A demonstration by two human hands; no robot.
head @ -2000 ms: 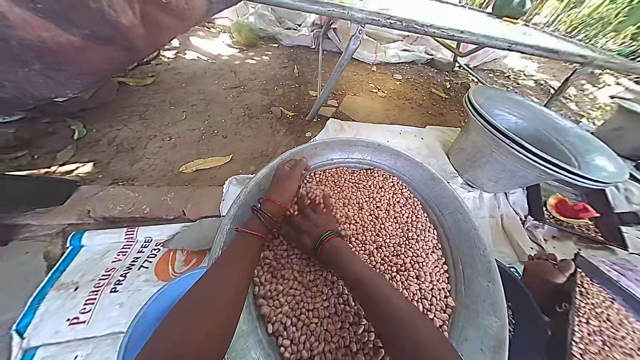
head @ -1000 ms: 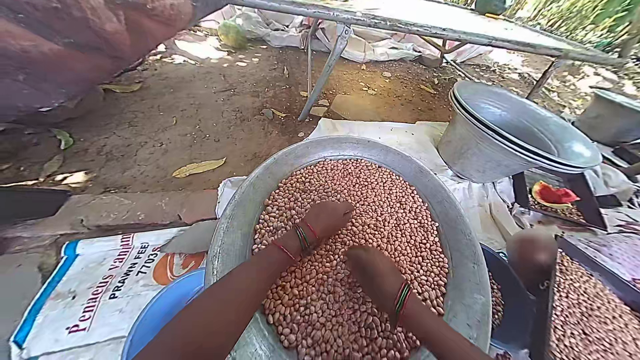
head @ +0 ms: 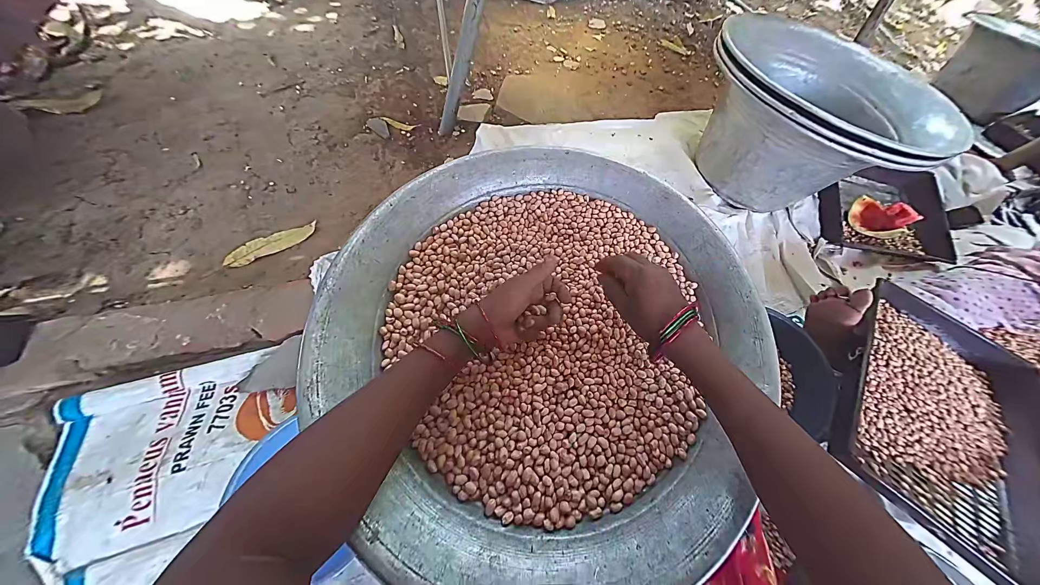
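Note:
A wide round metal basin (head: pixel 341 341) holds a thick layer of shelled peanuts (head: pixel 561 439). Over the middle of the peanuts is my left hand (head: pixel 524 307), its fingers curled around several peanuts, thumb pointing up and right. Just to the right, my right hand (head: pixel 642 296) is bent inward with its back toward me; its fingertips and anything in them are hidden. A small gap separates the two hands. Coloured bracelets circle both wrists.
Stacked metal pots (head: pixel 780 138) stand at the upper right. Nearby, a dark tray (head: pixel 926 195) holds a piece of red fruit. Another person's hand (head: pixel 837 317) is beside a tray of peanuts (head: pixel 926 398). A printed feed sack (head: pixel 106 471) and a blue basin (head: pixel 272 451) lie left.
Two seconds ago my hands were close together at the upper left of the peanuts; a second ago they lay on them, apart. Now my left hand is curled around some peanuts.

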